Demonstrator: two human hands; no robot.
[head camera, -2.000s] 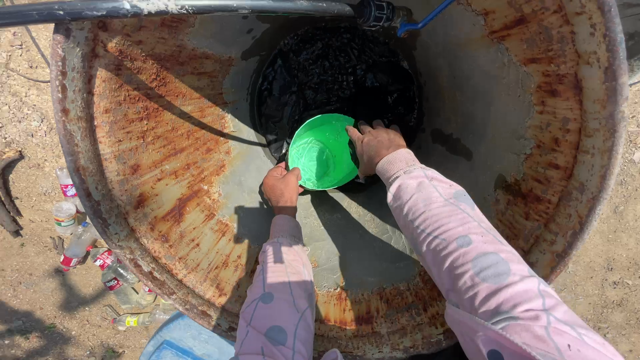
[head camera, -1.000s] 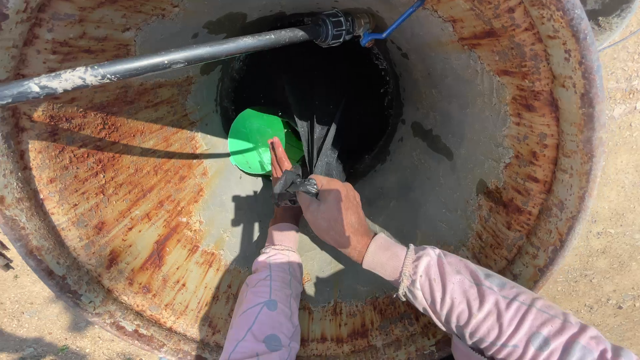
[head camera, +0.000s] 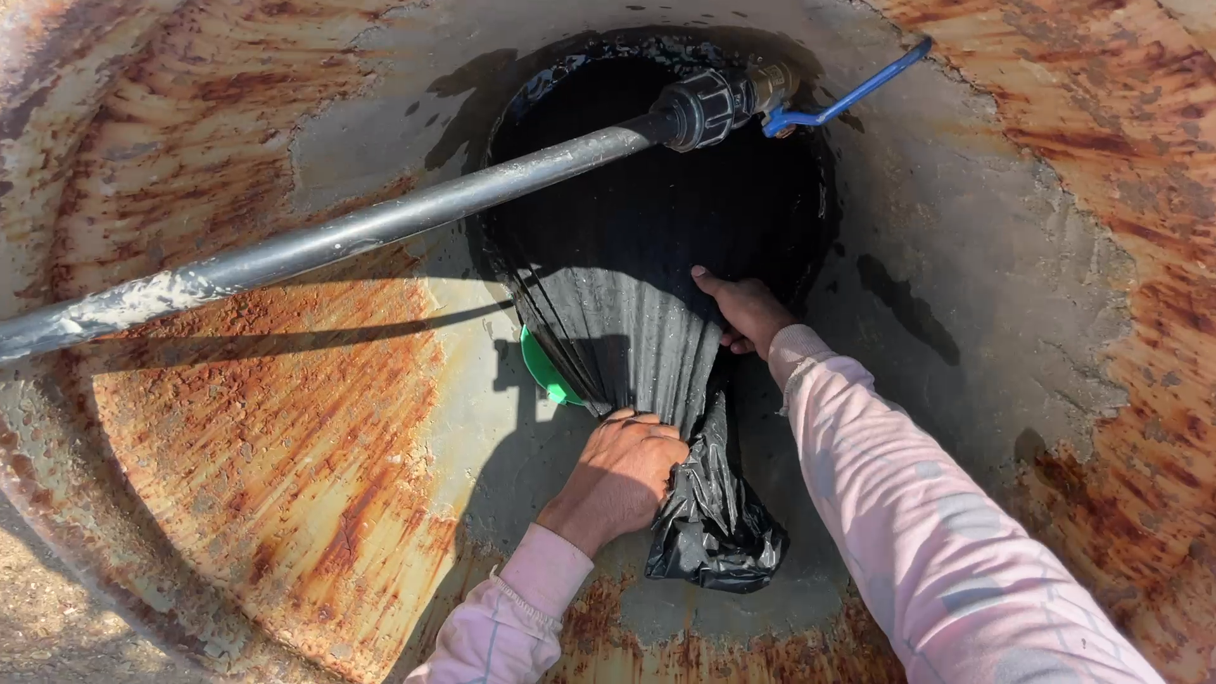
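A sheet of black plastic (head camera: 636, 332) lines or covers the round opening in the middle of a rusty metal drum top and is drawn toward me in pleats. My left hand (head camera: 622, 465) is closed round the gathered plastic, and its loose crumpled end hangs below the fist. At the right edge of the stretched plastic is my right hand (head camera: 750, 309), thumb raised and other fingers partly hidden; whether it grips the plastic I cannot tell. Part of a green plastic bowl (head camera: 546, 369) shows left of the plastic, which covers the rest.
A black pipe (head camera: 418, 218) crosses over the opening from the left, ending in a threaded black coupling (head camera: 701, 109) and a valve with a blue lever handle (head camera: 855, 90). Around lies the rusty sloping metal surface (head camera: 285, 456). Sandy ground (head camera: 57, 608) shows at the lower left.
Two seconds ago both hands held the green bowl over the opening; now it lies mostly behind the plastic. The black plastic has been pulled out toward me and spread wider. The view is closer.
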